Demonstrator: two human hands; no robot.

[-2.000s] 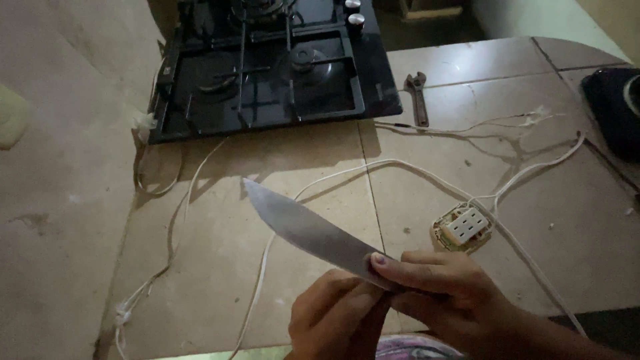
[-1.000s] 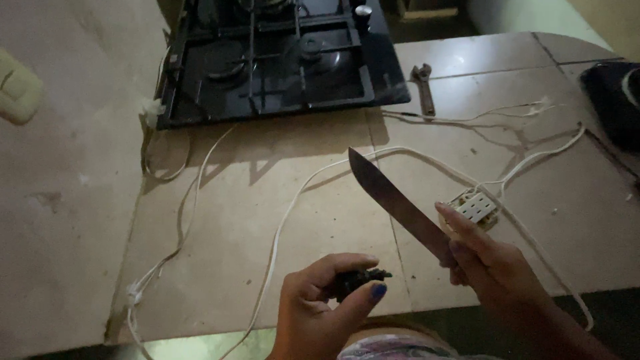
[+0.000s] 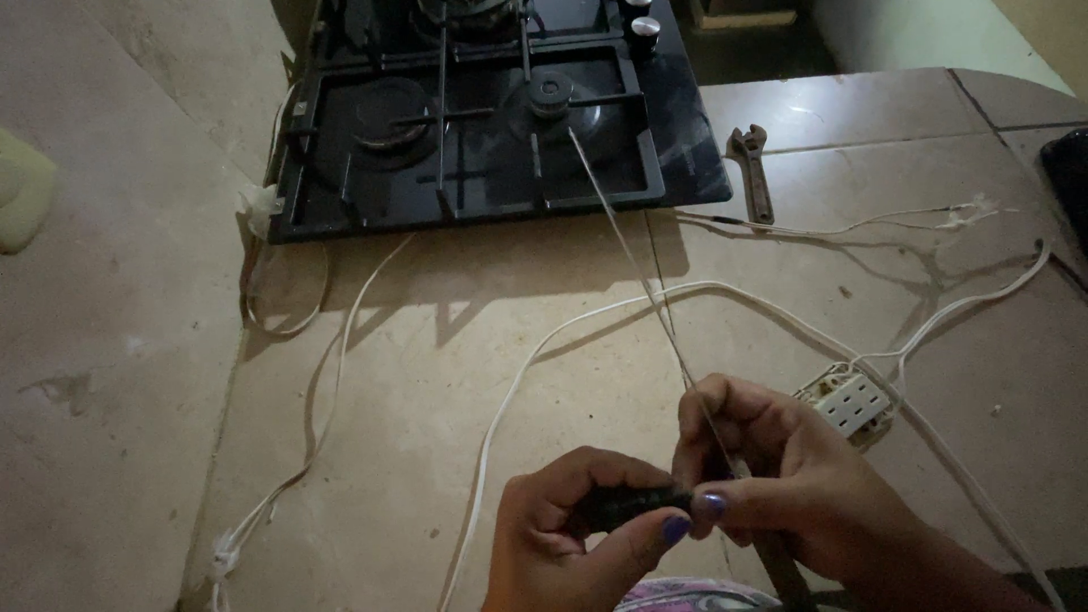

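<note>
My left hand (image 3: 586, 527) pinches a small black object (image 3: 633, 503), perhaps an electrical plug, between thumb and fingers. Close against it, my right hand (image 3: 782, 476) grips a knife (image 3: 625, 238) whose blade is seen nearly edge-on, pointing up and left over the edge of the stove. The right thumb touches the end of the black object. Part of the knife's lower end shows below my right hand. Beyond the right hand, a white multi-socket outlet (image 3: 852, 405) lies on the tiles with wires around it.
A black gas cooktop (image 3: 501, 212) fills the top of the tiled counter (image 3: 408, 382). An adjustable wrench (image 3: 754, 176) lies to its right. A white cable (image 3: 489, 425) loops across the tiles. Thin wires (image 3: 340, 365) hang at the left, and a dark object (image 3: 1067, 178) sits at the right edge.
The knife, earlier seen flat-side and held apart from the black object one second ago, is now turned edge-on. Both hands have come together at the black object.
</note>
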